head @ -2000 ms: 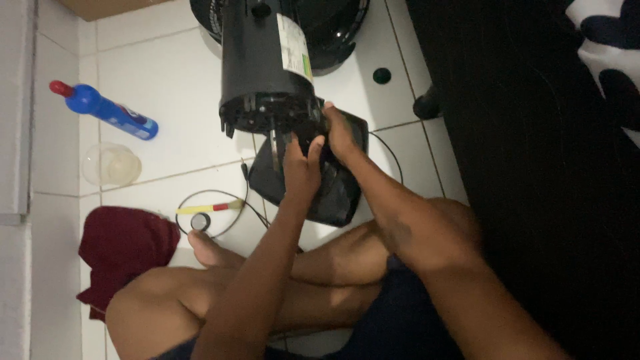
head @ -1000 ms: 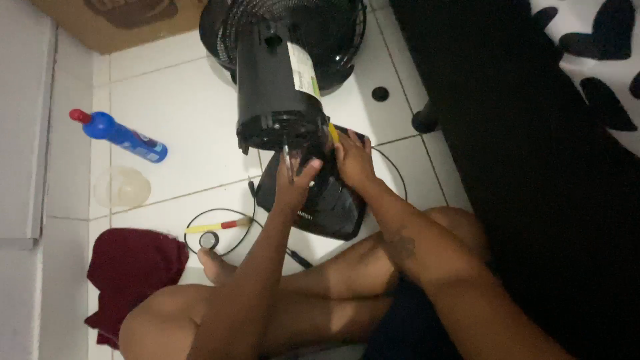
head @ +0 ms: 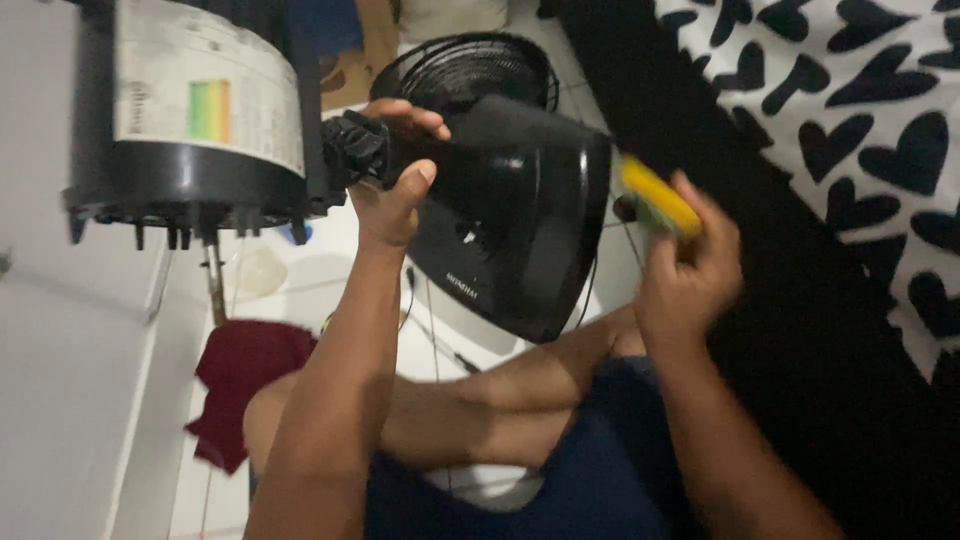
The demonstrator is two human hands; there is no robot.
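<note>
My left hand grips the neck of a black plastic table fan, between its motor housing and its base. The housing is raised at the upper left, bears a label, and has a metal shaft pointing down from its open side. The base is lifted and tilted at the centre. At its right, my right hand holds a small yellow tool or brush, blurred, so its kind is unclear; its tip is near the base's edge.
A black fan grille lies on the tiled floor behind the base. A maroon cloth and a clear round dish are at the left. A dark bed side and heart-patterned fabric border the right. A cord runs below the base.
The fan housing and base have been lifted and turned from over the floor, now nearer the camera. My right hand has moved right, away from the neck, with the yellow thing.
</note>
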